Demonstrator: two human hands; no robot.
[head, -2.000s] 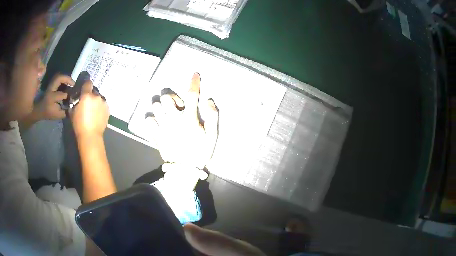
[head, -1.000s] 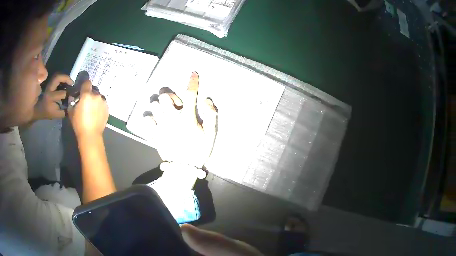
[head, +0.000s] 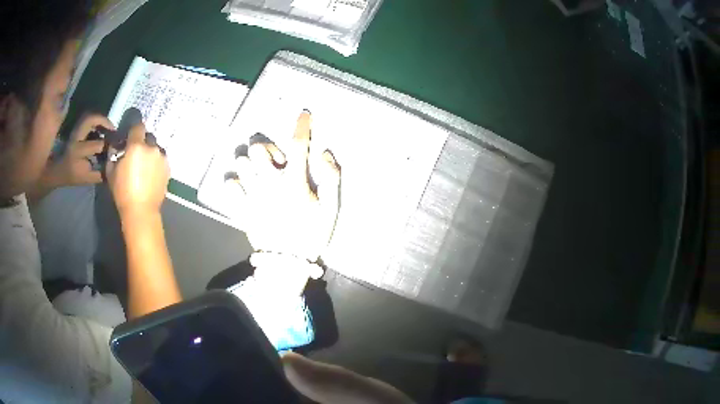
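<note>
A paper cover sheet (head: 371,150), glaring white, lies over most of a compartment tray (head: 489,229); pale square cells show at the tray's right end. My left hand (head: 288,185) rests palm down on the sheet, index finger extended, other fingers curled and thumb apart. It is overexposed and holds nothing I can see. A bead bracelet is on its wrist. My right hand (head: 339,380), mostly cut off by the bottom edge, holds a dark smartphone (head: 209,355). Only its thumb shows clearly, at the phone's right side.
A seated person in white (head: 55,331) is at the left, both hands around a small dark object over a written notebook (head: 193,118) beside the tray. Bagged trays (head: 316,20) lie at the table's far side. A blurred dark object (head: 466,355) is at the bottom right.
A small bright spot now shows on the smartphone's dark screen. The seated person's head has turned and lowered slightly. My hands have hardly moved.
</note>
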